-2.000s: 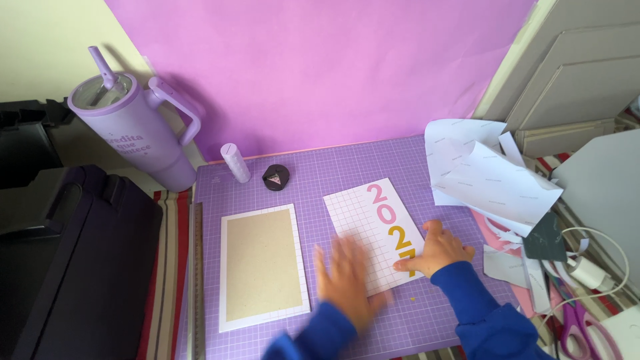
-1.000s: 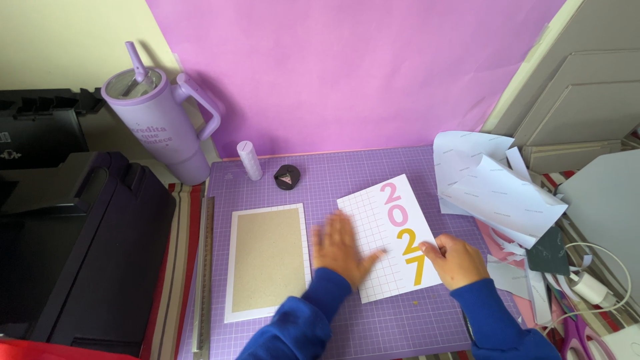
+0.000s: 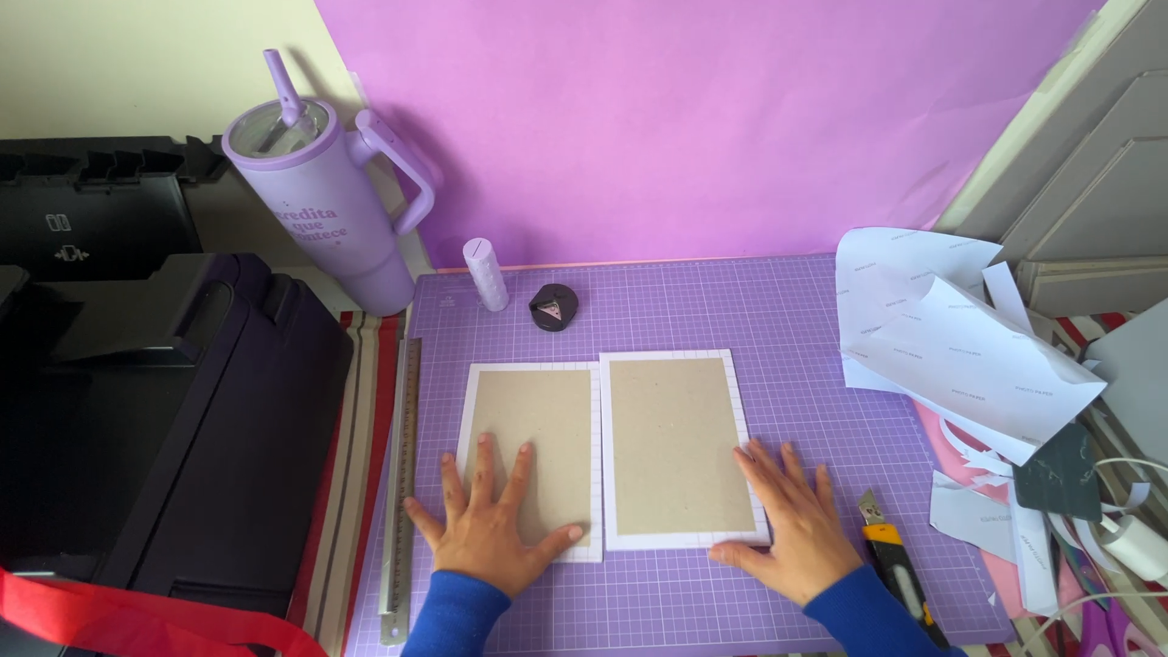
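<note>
Two beige boards edged with white paper lie side by side on a purple cutting mat. My left hand rests with spread fingers on the lower part of the left board. At the right board, my right hand touches the lower right edge, fingers apart. A yellow and black utility knife with its blade showing lies right of my right hand. Behind the boards are a black corner punch and an upright lilac cylinder.
A metal ruler lies along the mat's left edge, beside a black printer. A lilac tumbler stands behind. Crumpled photo paper, paper scraps, purple-handled scissors and a white charger lie at right.
The white sheet with the colored "2027" no longer shows its printed face; a beige board with white edges lies there, against the left board. My left hand has moved onto the left board.
</note>
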